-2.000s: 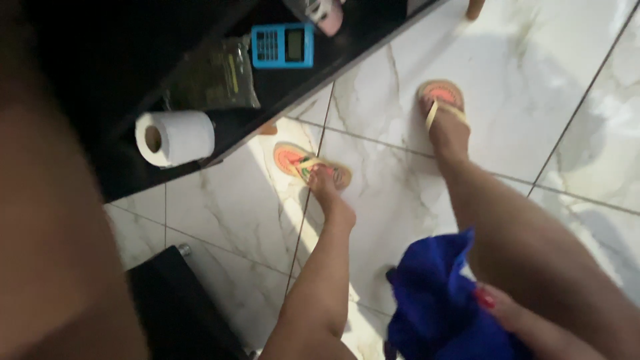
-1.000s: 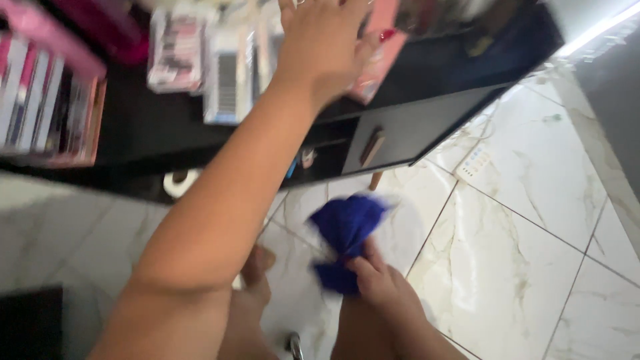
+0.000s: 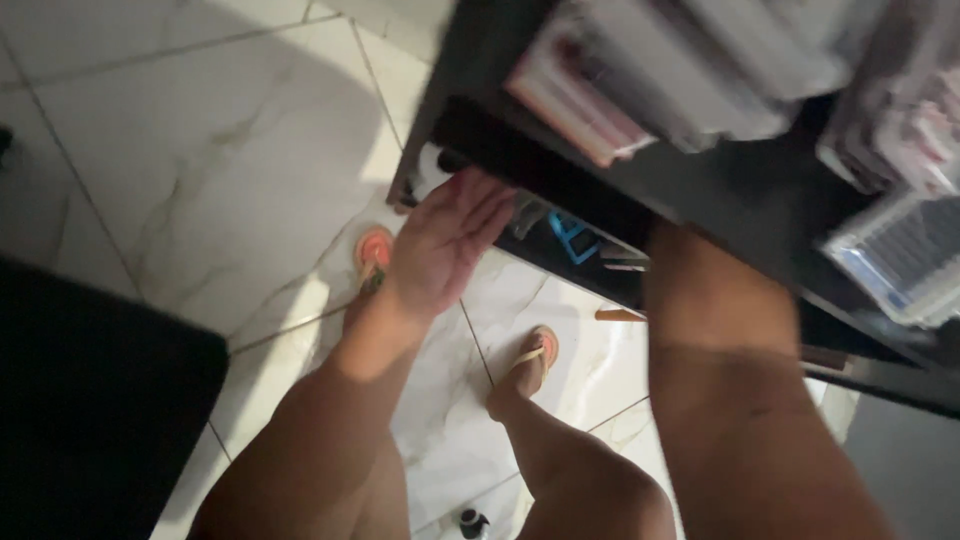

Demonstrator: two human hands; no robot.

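My left hand is stretched out flat with the palm showing, its fingertips at the front of a dark shelf unit; it holds nothing that I can see. Beside those fingers, a white toilet roll is partly hidden in the open compartment. A blue keypad device lies further along in there, near a clear plastic bag. On the right, my other forearm reaches into the unit, and the right hand is hidden. Blurred plastic cases and a clear case with dark rows rest on top.
A black padded-looking piece fills the lower left. My feet in flip-flops stand on marble-patterned tiles. A wooden leg supports the unit. A small dark and shiny object is low between my legs.
The left hand has moved from over the top of the unit to its open compartment. My right hand, earlier holding a blue cloth, is now hidden, and the cloth is out of sight. The view has turned strongly.
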